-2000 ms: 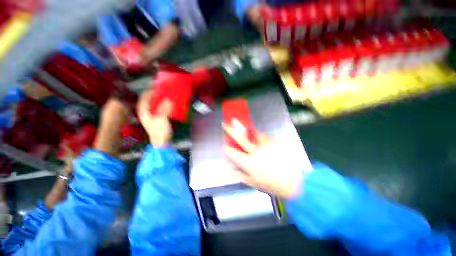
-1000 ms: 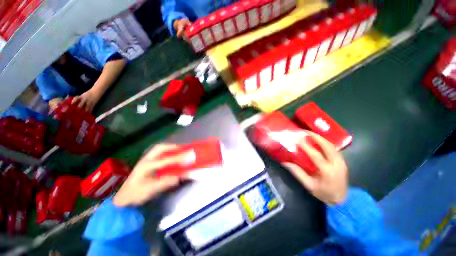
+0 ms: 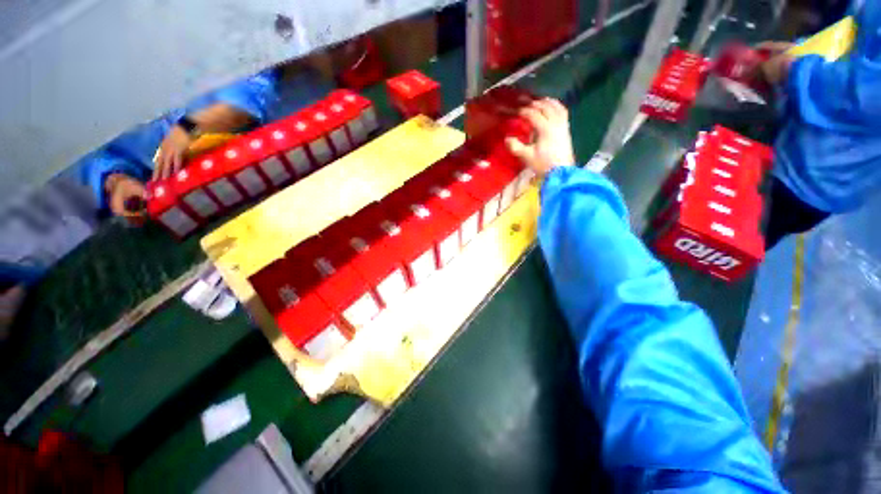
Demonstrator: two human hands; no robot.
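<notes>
A long row of red product boxes (image 3: 406,227) with white label sides stands on a yellow board (image 3: 328,198) in front of me. My right hand (image 3: 544,137) is at the far end of this row, its fingers and thumb closed around a red box; that box is blurred and partly hidden by the hand. My right sleeve reaches in from the lower right. My left hand is out of the picture.
A scale corner (image 3: 256,468) shows at the bottom. Across the belt, a co-worker's hands (image 3: 174,150) touch another box row (image 3: 261,164). Grouped boxes (image 3: 720,198) stand at right beside another person (image 3: 831,125). Paper scraps (image 3: 225,417) lie on the belt.
The view has swung towards the board, with the scale now mostly out of the picture. My right hand has moved from beside the scale to the row's far end. My left hand has left view.
</notes>
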